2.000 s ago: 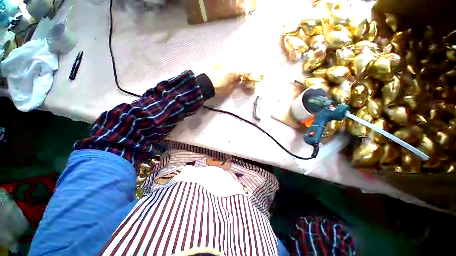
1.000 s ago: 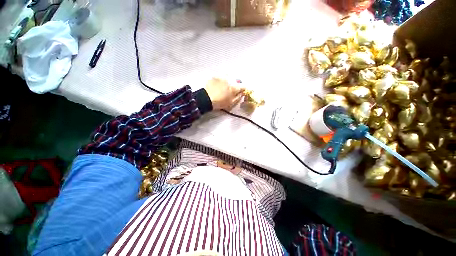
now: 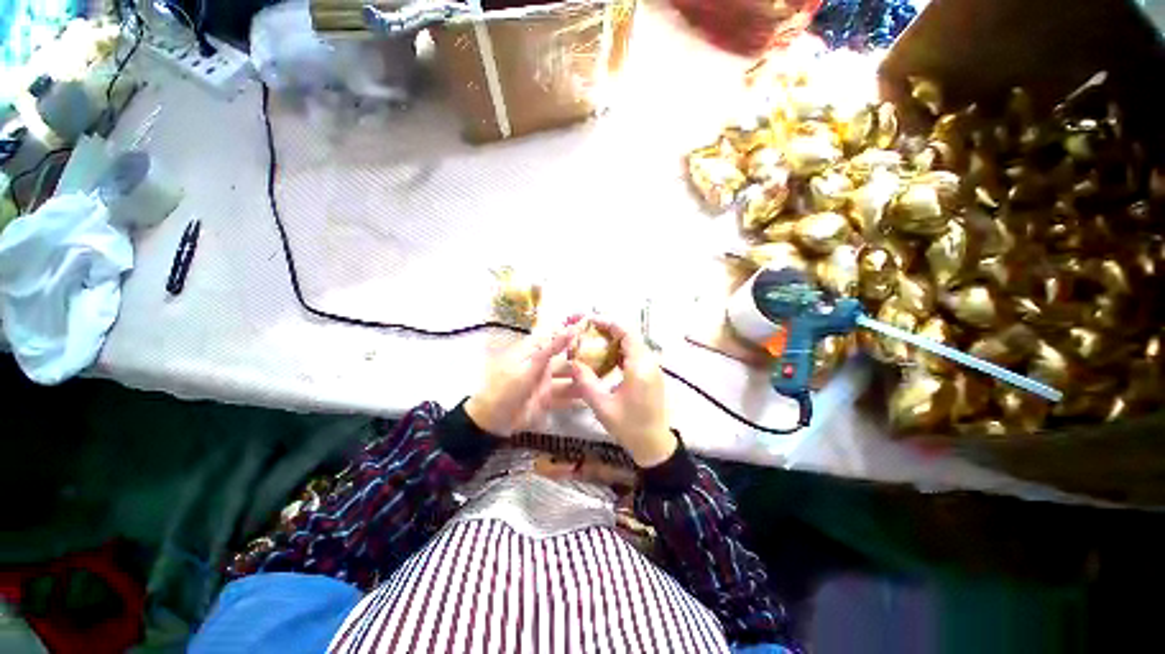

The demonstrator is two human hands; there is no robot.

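Note:
A shiny gold bud piece [image 3: 597,350] is held between my two hands above the table's front edge. My left hand [image 3: 519,381] touches it from the left with its fingertips. My right hand [image 3: 631,396] holds it from the right between thumb and fingers. Another small gold piece [image 3: 515,299] lies on the table just beyond my left hand. The green hot glue gun [image 3: 797,350] rests at a white round holder [image 3: 749,307] to the right, with a long pale glue stick [image 3: 958,357] out of its back.
Gold pieces [image 3: 818,230] are heaped at the right, running into a dark open carton [image 3: 1022,58]. A black cord [image 3: 284,236] crosses the table. A small carton [image 3: 543,70] stands at the back. A slim black object [image 3: 183,258] and white cloth [image 3: 58,288] lie left.
My left hand has come back from the table towards my body. My right hand has come up from low at the right, and both now meet at a gold piece. The view has shifted.

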